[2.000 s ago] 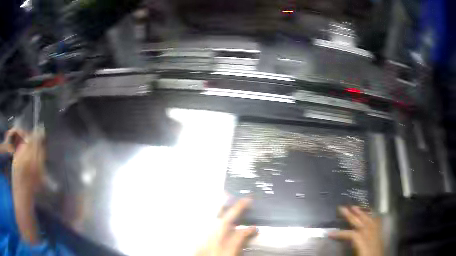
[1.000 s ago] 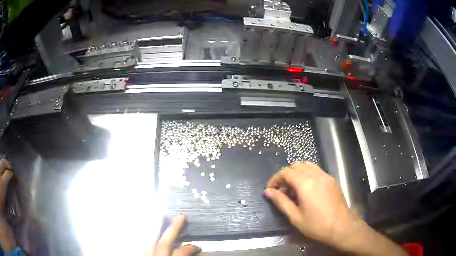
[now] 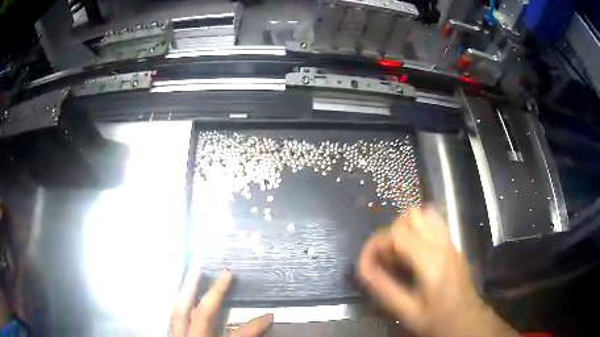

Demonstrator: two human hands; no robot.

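Note:
A shallow black parts tray (image 3: pixel 306 123) lies in front of me on the bench. Many small shiny metal parts (image 3: pixel 388 168) are spread along its back and both sides, with a few loose ones nearer the middle. A pale metal strip, perhaps a fixture plate (image 3: pixel 306 314), lies along the tray's front edge. My left hand (image 3: pixel 209 309) is at the tray's front left corner, fingers apart, thumb at the strip. My right hand (image 3: pixel 418 263) is blurred over the tray's right front, fingers curled; whether it holds a part cannot be told.
A transfer rail (image 3: pixel 220 84) with metal blocks runs behind the tray. A dark block stack (image 3: pixel 39 112) stands at the left. A grey slotted side plate (image 3: pixel 520 191) is at the right. White glare covers the steel bench (image 3: pixel 62 237) left of the tray. A blue machine cover (image 3: pixel 551 23) is at top right.
The view has shifted so the tray and rail sit higher in the picture. My right hand is more blurred and lies nearer the tray's right edge. My left hand stays at the front left.

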